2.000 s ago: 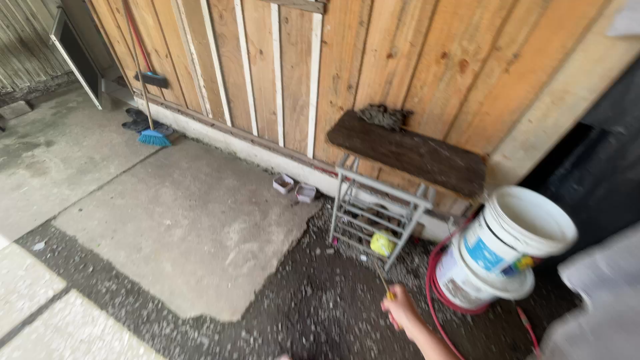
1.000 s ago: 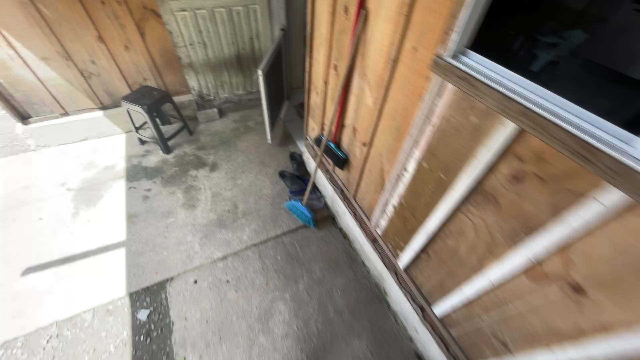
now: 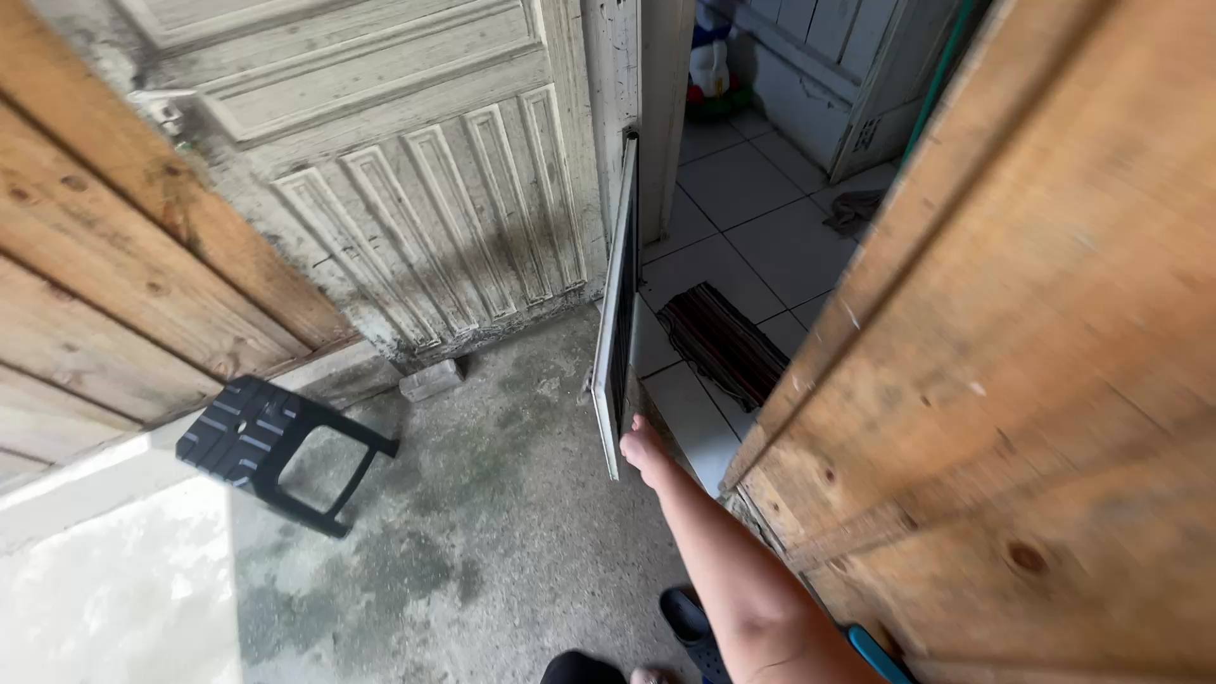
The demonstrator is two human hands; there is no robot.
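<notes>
My right hand [image 3: 643, 448] reaches forward to the near end of a low, white-framed gate panel [image 3: 608, 380] hinged at the doorway. The fingers are at the panel's edge; whether they grip it cannot be made out. The panel stands swung outward, with a dark screen on its inner side. My left hand is not in view. Beyond the doorway lies a striped mat [image 3: 724, 344] on white floor tiles [image 3: 760, 218].
A black plastic stool [image 3: 249, 432] stands by the left wall. A weathered white door [image 3: 408, 171] is open beside it, near a small block [image 3: 431, 380]. A dark clog [image 3: 692, 617] lies below my arm. A plank wall [image 3: 1026, 380] borders the right.
The view has swung left and come close to the doorway. Two seconds ago my right hand held a thin object near a grey rack; now it is at the gate panel.
</notes>
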